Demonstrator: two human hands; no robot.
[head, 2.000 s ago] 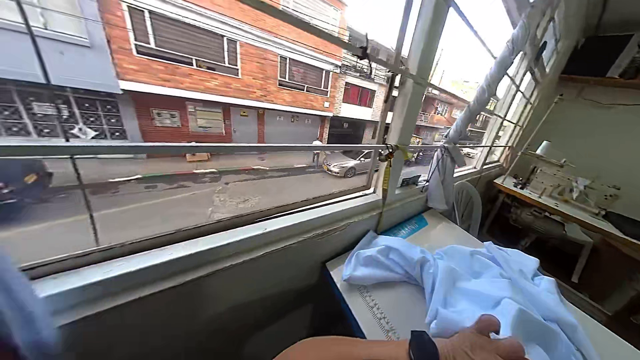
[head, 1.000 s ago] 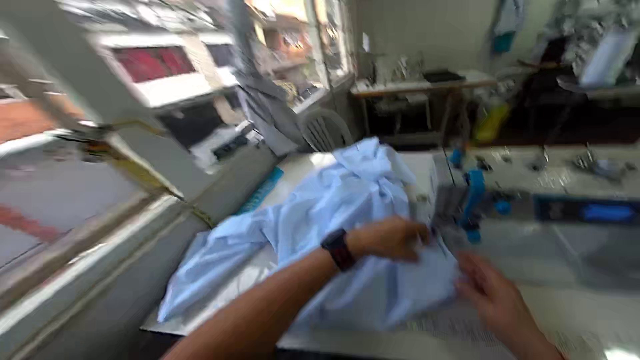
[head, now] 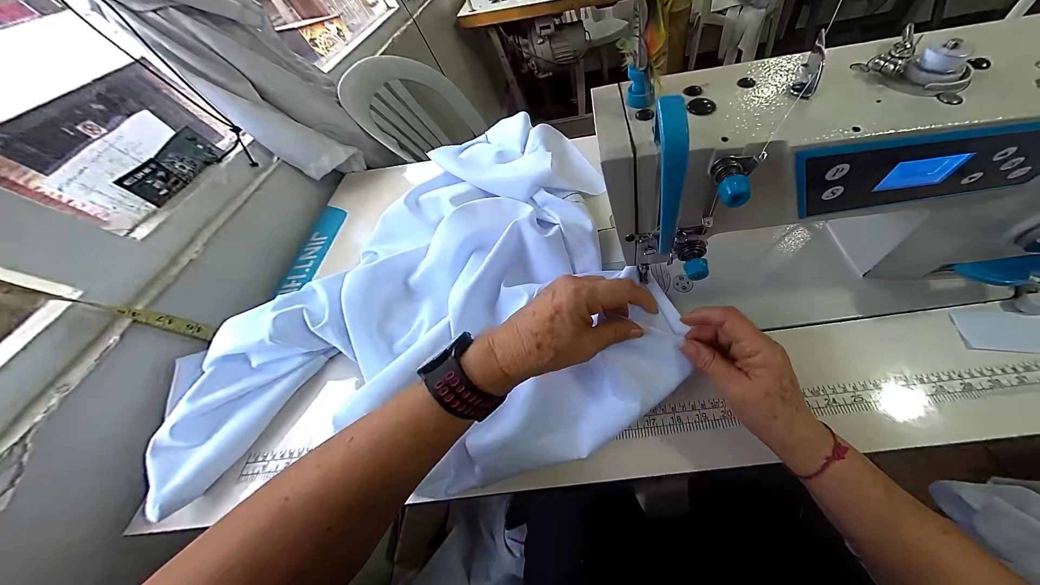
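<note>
Light blue fabric (head: 487,268) lies bunched over the left part of the sewing table, its right edge by the needle area of an industrial sewing machine (head: 731,114). My left hand (head: 565,329), with a dark watch on the wrist, rests on the fabric just below the presser foot (head: 644,272); its thumb and fingers are bent near the cloth edge, and whether they pinch it is unclear. With thumb and forefinger, my right hand (head: 739,366) pinches the fabric edge to the right of the left hand. Part of the edge is hidden by my fingers.
A printed measuring scale (head: 853,398) runs along the table's front. A tape measure (head: 166,321) hangs at the window frame on the left. Behind the table stands a white plastic chair (head: 406,106). More pale cloth (head: 991,508) lies low at the right.
The view has swung right from the window to the machine. My right hand, out of view two seconds ago, now has the fabric edge between its fingertips.
</note>
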